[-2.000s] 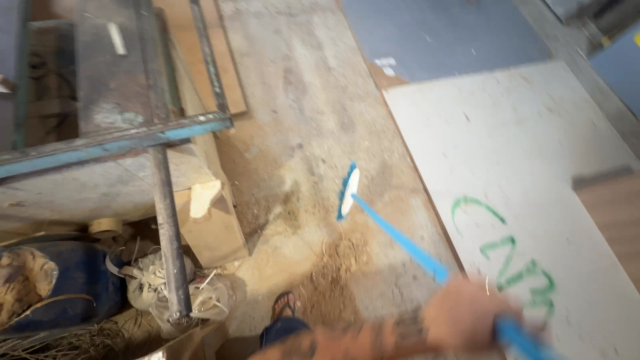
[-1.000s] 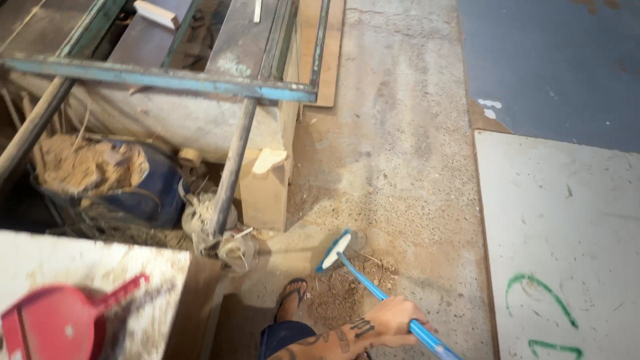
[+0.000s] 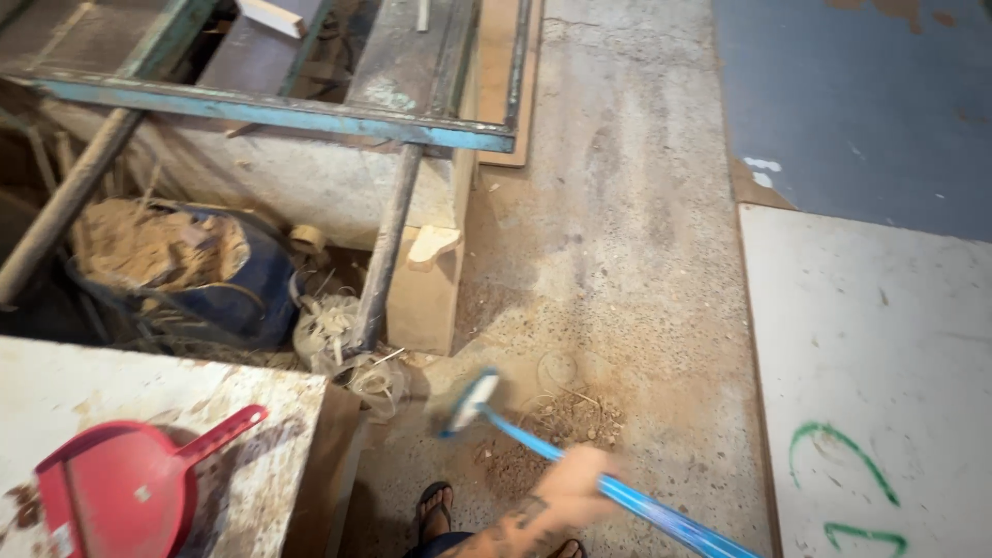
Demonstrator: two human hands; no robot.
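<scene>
My right hand (image 3: 580, 484) is closed around the blue handle of a push broom (image 3: 659, 515), at the bottom centre. The broom's white and blue head (image 3: 470, 403) is slightly blurred and rests over the concrete floor, left of a pile of sawdust and wood shavings (image 3: 577, 422). A red plastic dustpan (image 3: 124, 484) lies on a stained white board surface at the lower left. My left hand is not in view.
A blue-painted metal frame (image 3: 310, 116) with round legs stands upper left. Beneath it are a blue container of sawdust (image 3: 263, 287) and a plastic bag of wood scraps (image 3: 329, 333). White (image 3: 876, 333) and grey (image 3: 852, 108) panels lie along the right. My sandalled feet are below.
The broom head, beyond the debris two seconds ago, is now at its left side, nearer my feet. The view has shifted, bringing the red dustpan into sight.
</scene>
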